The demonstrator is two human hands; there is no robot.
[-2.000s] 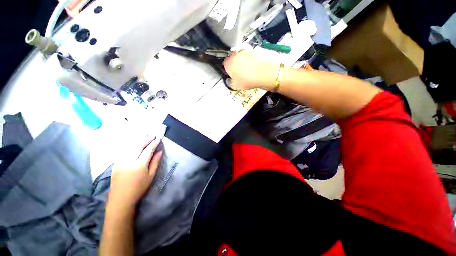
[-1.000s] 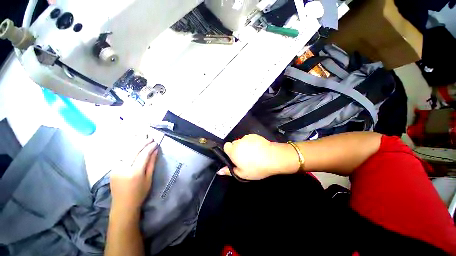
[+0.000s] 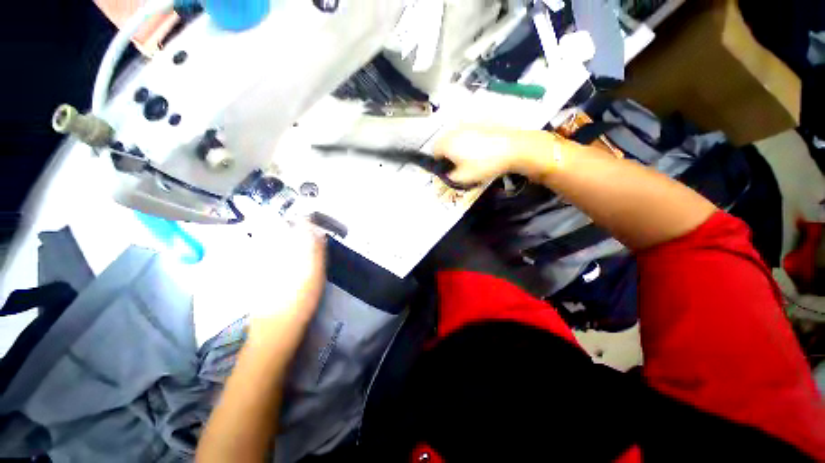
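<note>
My right hand (image 3: 479, 154) holds the black fabric scissors (image 3: 380, 154) by the loops over the white machine table; the blades are blurred and point left. My left hand (image 3: 288, 280) lies on the grey fabric panel (image 3: 348, 339) near the needle area; its fingers are blurred and overexposed, so I cannot tell if they grip the cloth. A black fabric piece (image 3: 366, 276) runs along the panel's top edge beside my left hand. A small dark scrap (image 3: 327, 224) shows at my left fingertips. The white sewing machine (image 3: 226, 99) stands beyond.
Crumpled grey fabric (image 3: 118, 353) lies at left. A bright blue object (image 3: 172, 237) is left of the needle. A green-handled tool (image 3: 516, 89) and metal snips (image 3: 398, 108) lie at the back. Grey-and-black bundles (image 3: 579, 217) and a cardboard box (image 3: 715, 77) are at right.
A second ago the scissors were at the panel's top edge by my left fingers. My right hand has carried them back up over the table. My left hand has shifted slightly near the needle area.
</note>
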